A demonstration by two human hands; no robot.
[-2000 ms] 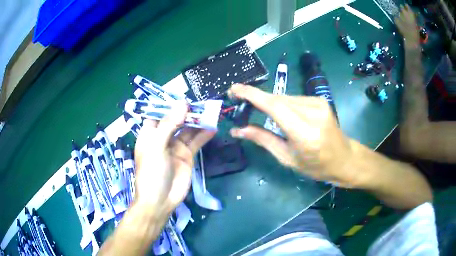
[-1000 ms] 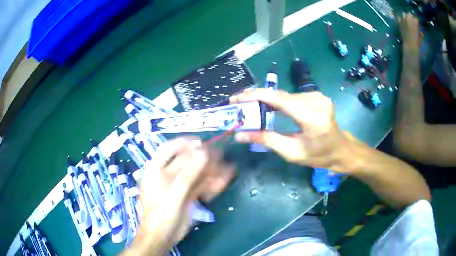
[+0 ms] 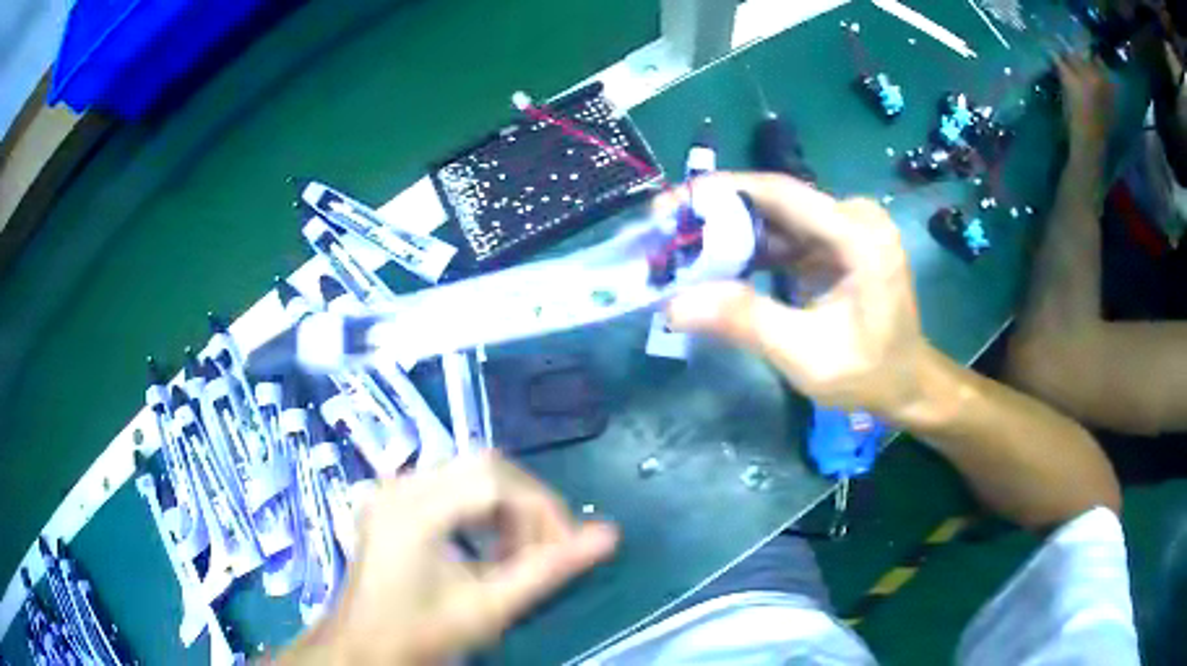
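My right hand (image 3: 814, 280) holds a long white-lavender device body (image 3: 508, 306) by its right end. The body lies nearly level and is blurred. Dark parts show in its open right end, and a thin red lead wire (image 3: 586, 137) with a small white connector runs from there over the black screw tray (image 3: 540, 182). My left hand (image 3: 475, 553) is below the body, blurred, with thumb and finger near each other. Nothing can be made out in it.
Many device bodies (image 3: 241, 481) are piled at left. A black pad (image 3: 547, 401) lies in the middle. The blue-and-black screwdriver (image 3: 844, 440) is partly behind my right hand. Motor clusters (image 3: 957, 156) and another person's arm (image 3: 1074, 260) are at right. A blue bin (image 3: 143, 52) is at upper left.
The device was first in my left hand. My right hand took its end, and my left hand has let go and moved down. The red wire now stretches up over the tray.
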